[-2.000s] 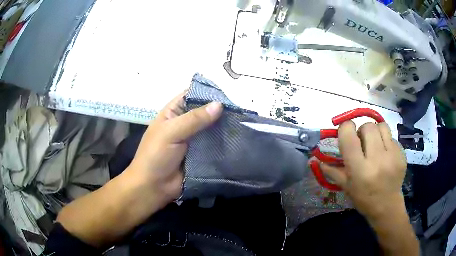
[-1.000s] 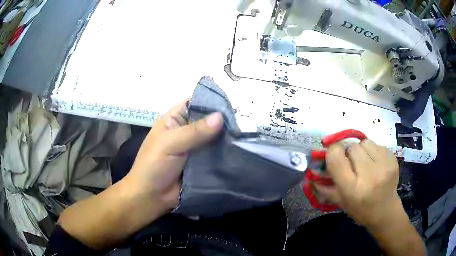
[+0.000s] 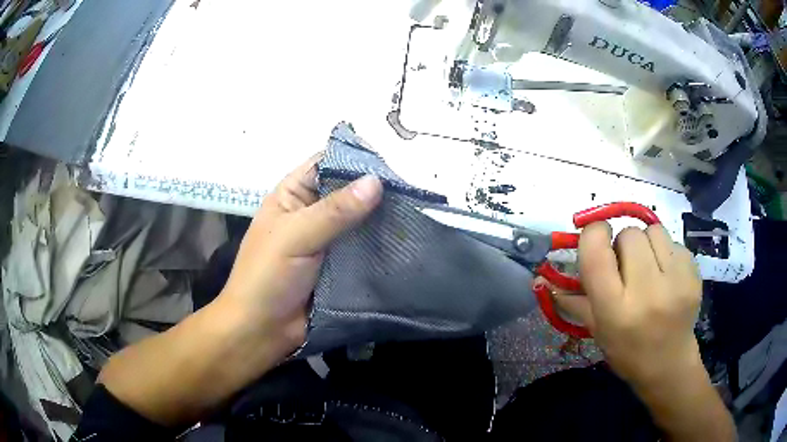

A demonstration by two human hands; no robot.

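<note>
My left hand [image 3: 289, 242] grips a dark grey, finely striped garment piece [image 3: 406, 268] at its left side, thumb on top beside a narrow dark raised strip [image 3: 406, 187]. The other left fingers are partly behind the fabric. My right hand [image 3: 639, 289] holds red-handled scissors [image 3: 522, 245] by the loops. The silver blades point left and lie along the fabric just below the dark strip, near the left thumb. The blades look nearly closed; whether fabric is between them cannot be told.
The white sewing machine [image 3: 621, 56] marked "DUCA" stands at the upper right on the white table [image 3: 259, 95]. Grey fabric [image 3: 78, 78] lies at the table's left. Crumpled beige-grey pieces [image 3: 65, 276] hang below left. A printed ruler [image 3: 185, 190] runs along the near edge.
Compared with one second ago, the scissors have turned and moved slightly up and right. The fabric now shows its stripes and is spread flatter, its lower edge a little higher.
</note>
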